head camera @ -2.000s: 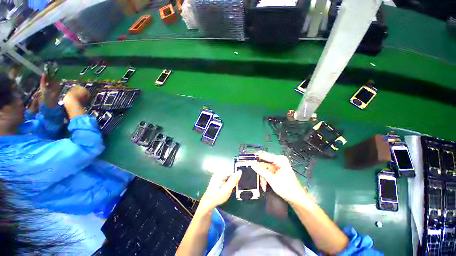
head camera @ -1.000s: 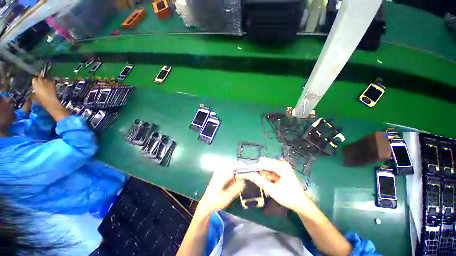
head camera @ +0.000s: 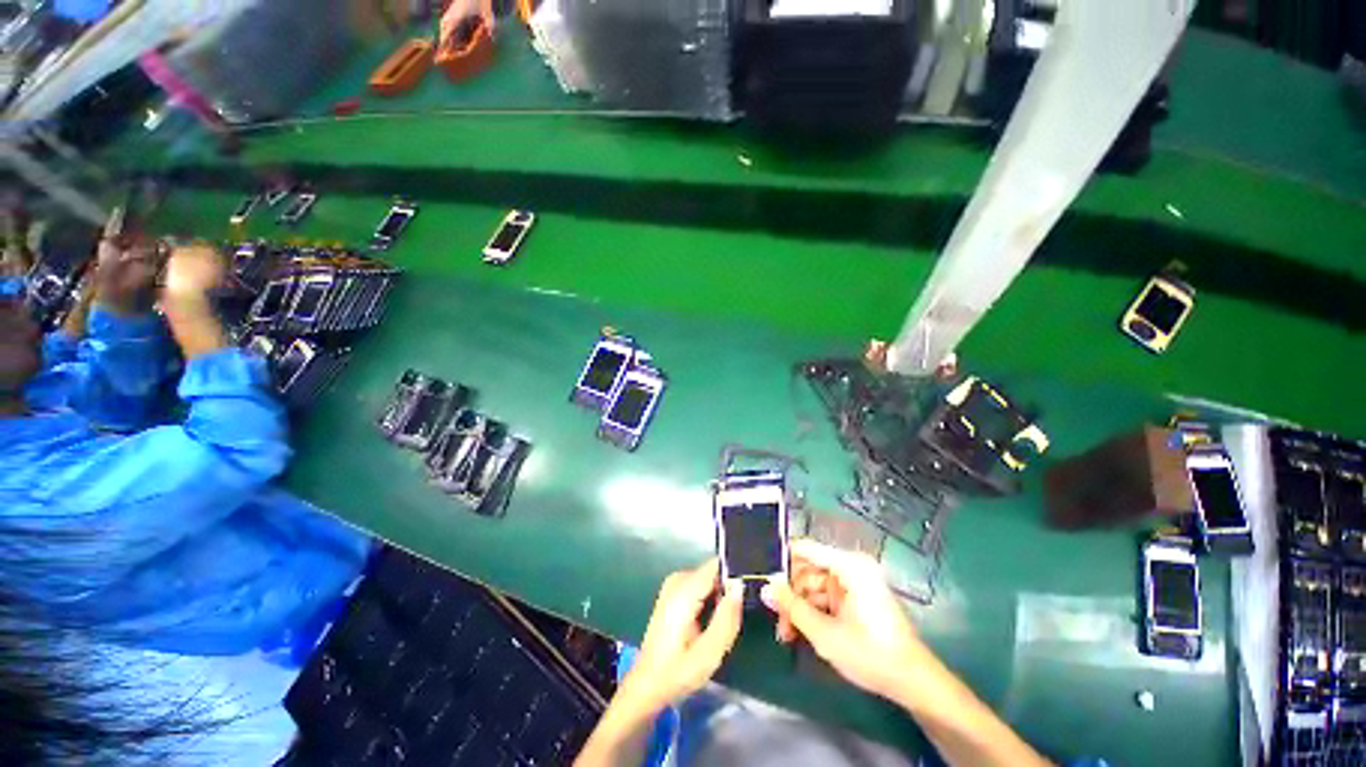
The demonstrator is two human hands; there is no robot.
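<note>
A phone unit with a dark screen and light rim is held upright at the centre, in front of me. My left hand grips its lower left edge, thumb at the bottom. My right hand holds its lower right corner, fingers curled behind and beside it. A thin black middle frame lies on the mat just past the phone's top end, partly hidden by it. A tangled pile of thin black frames lies beyond my right hand.
A white post stands behind the pile. A brown block, two phones and a blister tray are at right. Two blue-edged phones and black housings lie left. A worker in blue sits at far left.
The phone unit was tilted nearly edge-on between both hands and now faces me, screen showing. Both hands have moved down to its lower end. The view has shifted slightly.
</note>
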